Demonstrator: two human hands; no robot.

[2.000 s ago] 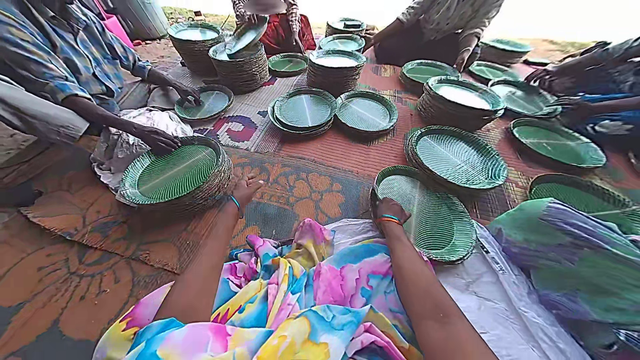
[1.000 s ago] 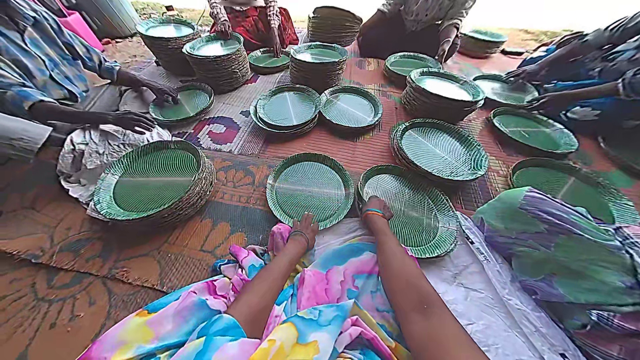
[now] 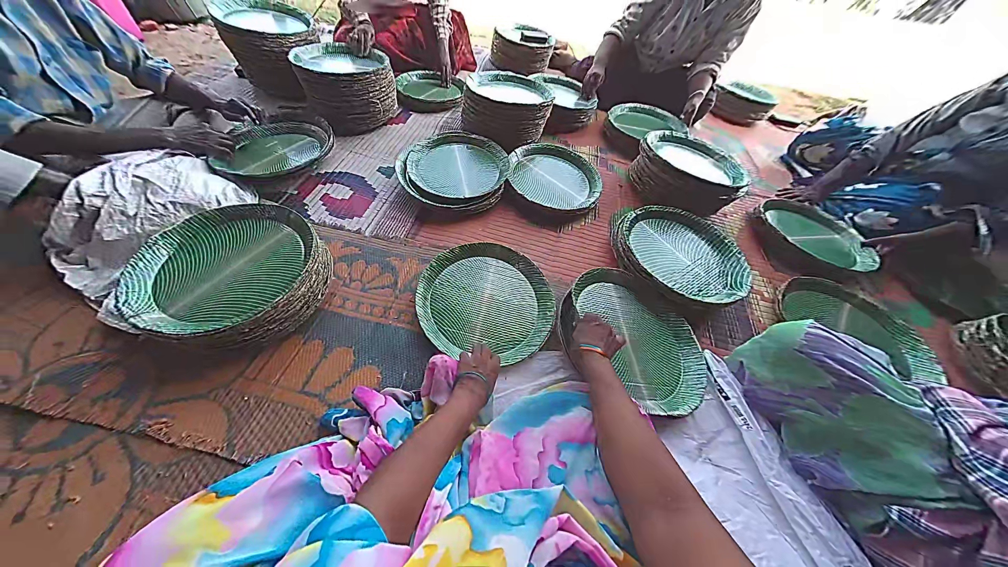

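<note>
My left hand [image 3: 479, 368] holds the near rim of a round green leaf-patterned plate [image 3: 485, 303] lying in front of me. At the left part of another green plate [image 3: 642, 346], my right hand [image 3: 596, 337] rests with its fingers curled at the rim; whether it grips the rim is hard to tell. A short stack of green plates [image 3: 683, 256] stands just behind that plate, close against it. To the left of my left hand is a taller plate stack [image 3: 224, 272], apart from the plate I hold.
Patterned mats [image 3: 354, 291] cover the ground. Further stacks [image 3: 508, 110] and paired plates [image 3: 459, 167] stand across the middle. Several people sit around, their hands on plates. A white sack [image 3: 740, 465] lies at my right, a crumpled silvery sheet [image 3: 142, 205] at the left.
My left hand has moved from beside the left stack to a plate in front of me, which was not there two seconds ago. My right hand stays at the right plate.
</note>
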